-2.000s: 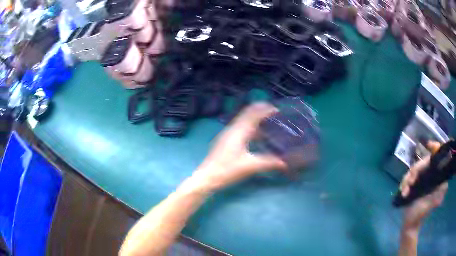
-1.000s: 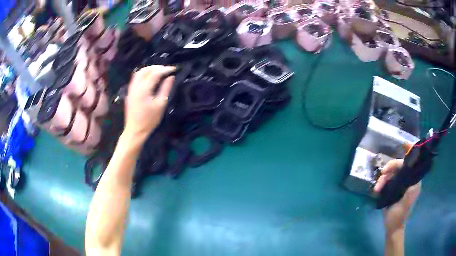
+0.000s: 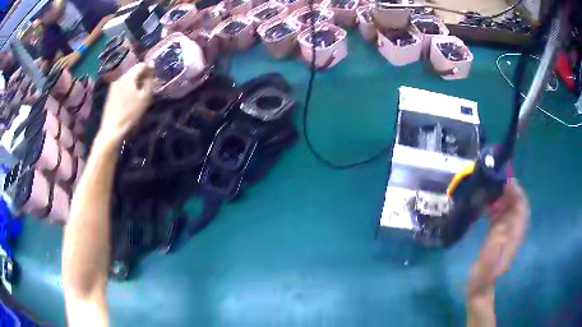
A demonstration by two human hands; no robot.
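Note:
My left hand [image 3: 129, 99] is at the upper left with its fingers on the near-left rim of a pale pink camera housing [image 3: 191, 62]. The housing's open front shows dark inner parts, and it is above the back of the heaped black front covers [image 3: 230, 150]. My fingertips are blurred. My right hand [image 3: 509, 207] grips the black electric screwdriver [image 3: 480, 191] with its yellow ring. The screwdriver's lower end is over the near end of the white and grey screw feeder [image 3: 438, 105]; its tip cannot be made out.
Pink housings [image 3: 322, 48] stand in rows at the far edge, and stacked ones [image 3: 57, 150] are at the left. A thin black cord [image 3: 307, 115] curves over the green mat [image 3: 306, 255]. A hose rises from the screwdriver. Part of another person [image 3: 60, 32] shows at the upper left.
The view has shifted right and towards the far edge. My left hand has moved from above the covers to a pink housing behind them. My right hand still holds the screwdriver at the feeder.

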